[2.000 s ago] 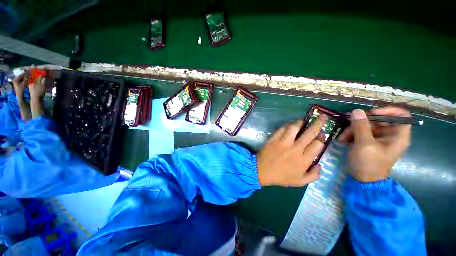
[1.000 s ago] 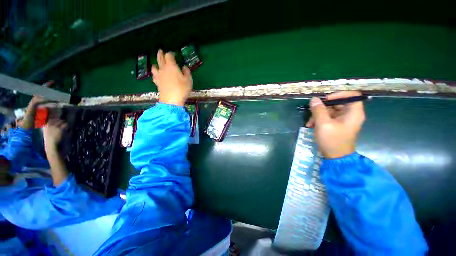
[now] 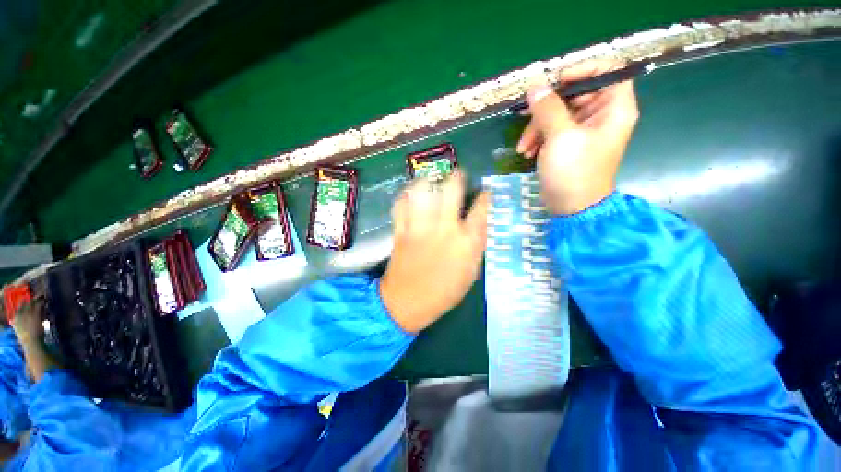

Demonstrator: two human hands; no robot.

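My left hand, slightly blurred, has its fingers on the near end of a red-framed phone unit and hides that end. The unit's green board faces up, close to the whitish edge strip. My right hand grips a slim black pen-like tool at the upper right, its inner end pointing left. The fine tip is hard to make out. A long pale sticker sheet with rows of small marks lies between my hands and reaches down to the bench's near edge.
Waiting phone units lie left, some leaning or stacked, with pale-blue paper under some. A black parts tray stands far left beside a neighbour's arm. Two units lie on the green belt beyond the worn edge strip.
My left hand has come back from the belt side to beside the sticker sheet, where a phone unit now lies under its fingers. My right hand still holds the tool. The view has shifted and turned.
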